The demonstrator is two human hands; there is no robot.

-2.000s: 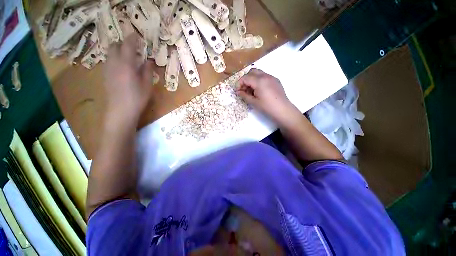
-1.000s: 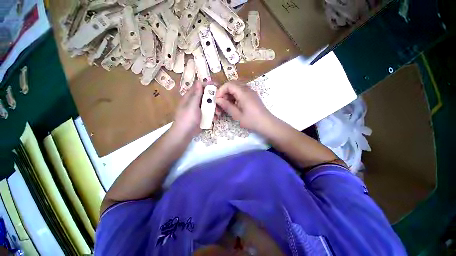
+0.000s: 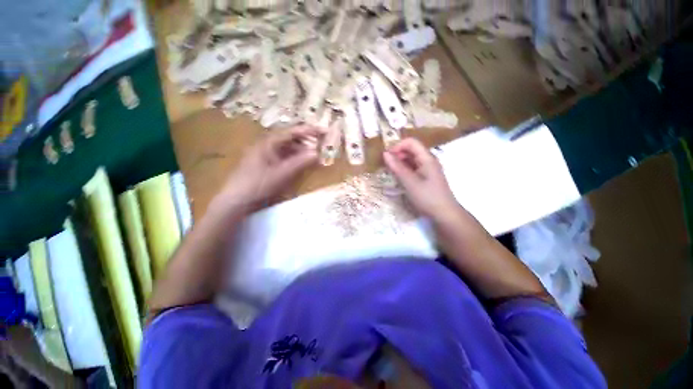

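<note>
A large heap of beige tabs with dark holes [image 3: 304,72] lies across the top. My left hand [image 3: 285,159] is above the brown cardboard at the heap's front edge, thumb and fingers apart, with its fingertips beside a tab [image 3: 330,144]. My right hand [image 3: 420,178] is at the white sheet's upper edge, thumb and finger close together near another tab's lower end; whether it grips anything is unclear. Small pinkish-tan bits [image 3: 361,201] are scattered on the white sheet [image 3: 334,247] between my hands and body.
Several tabs [image 3: 90,119] lie spaced on the green surface at left. Yellow and white boards [image 3: 159,220] stand at lower left. A carton [image 3: 642,258] with crumpled white contents [image 3: 558,247] is at right. More tabs under clear plastic [image 3: 581,49] are at upper right.
The tab held in my left hand one second ago is out of it. The row on the green surface shows one more tab. My hands have moved apart, and the view has shifted.
</note>
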